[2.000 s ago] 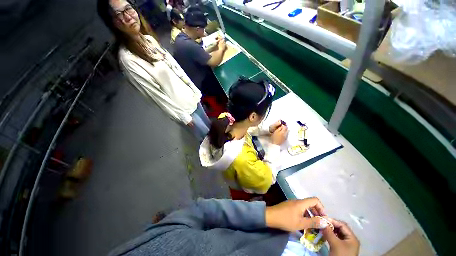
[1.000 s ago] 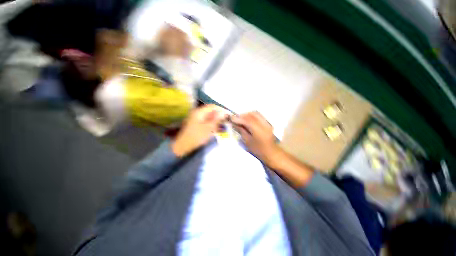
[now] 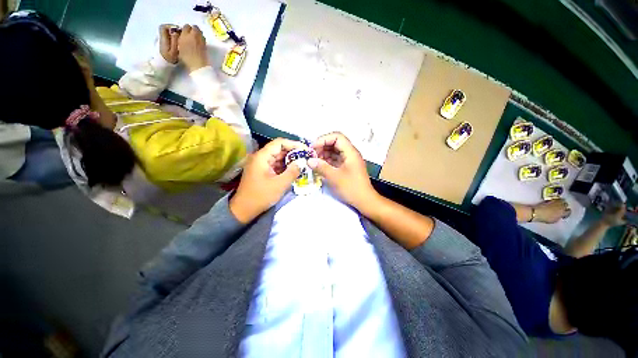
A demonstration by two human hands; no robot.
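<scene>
My left hand (image 3: pixel 264 176) and my right hand (image 3: pixel 344 168) hold a part-assembled unit (image 3: pixel 307 183) between them, above my lap and in front of the bench edge. The unit has a white rim, a yellow block at its lower end and a dark blue-black part at its upper end. The fingertips of both hands are at the dark part and cover some of it. Thin wires cannot be made out clearly.
A white work mat (image 3: pixel 336 70) lies ahead, with a brown work board (image 3: pixel 427 154) bearing two units to its right. The left neighbour, in yellow, has two units on a mat. The right neighbour has several units and a black box (image 3: pixel 603 175).
The view has swung right and down from the left neighbours and is now sharp. The brown board and right neighbour now show. Both hands still hold the unit.
</scene>
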